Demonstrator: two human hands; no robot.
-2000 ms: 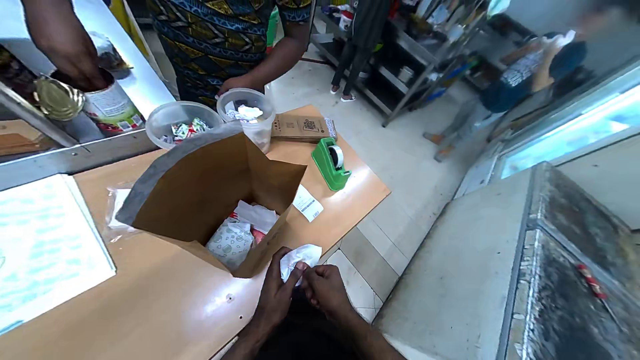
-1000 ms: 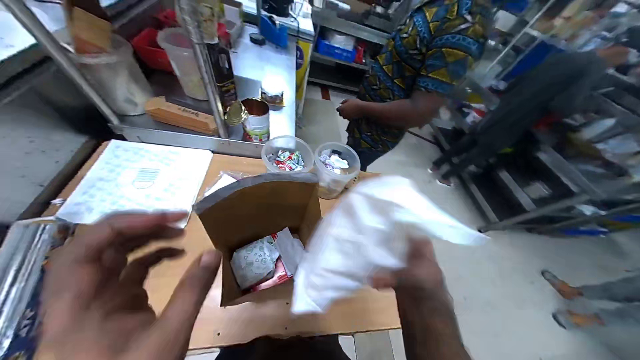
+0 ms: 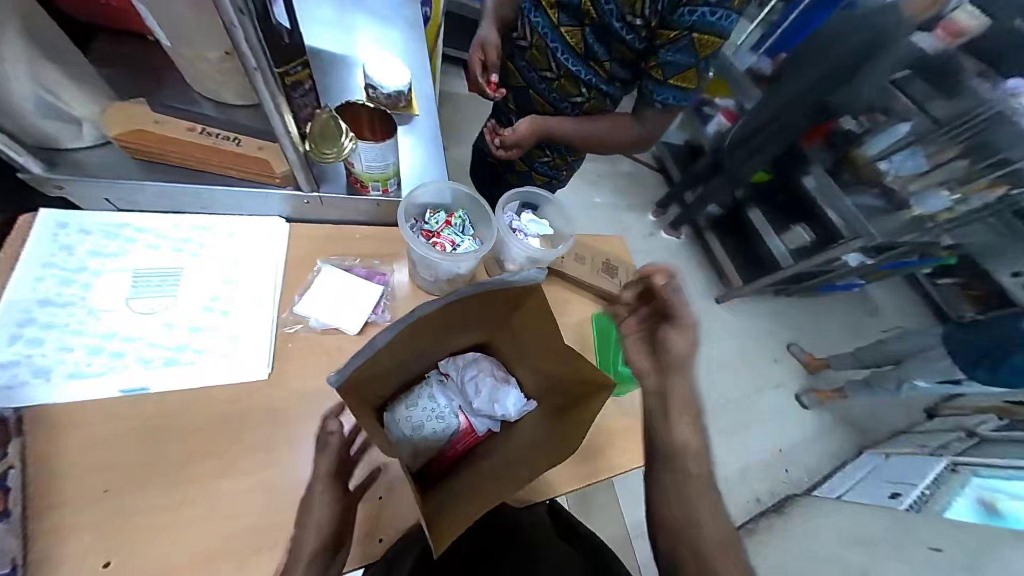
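Note:
A brown paper bag [image 3: 512,320] stands wide at the top on the wooden table. Inside lie a patterned paper-wrapped item [image 3: 422,422], a crumpled white paper bundle [image 3: 484,388] and something red [image 3: 460,444]. My left hand [image 3: 340,460] is beside the bag's left side, fingers apart, holding nothing. Raised at the bag's right, my right hand [image 3: 658,324] is blurred with fingers bent, over a green tape dispenser [image 3: 612,356] that it partly hides; whether it holds anything cannot be told.
Two clear plastic tubs [image 3: 444,272] [image 3: 532,248] hold wrapped sweets and white packets. A flat brown carton [image 3: 594,268], a plastic packet [image 3: 340,296] and a paper stack [image 3: 144,304] lie around. An opened can [image 3: 372,152] is on the metal shelf. A co-worker [image 3: 592,88] stands beyond the table.
The white paper my right hand held a second ago is out of that hand, and a crumpled white bundle now lies in the bag. My left hand has come down beside the bag.

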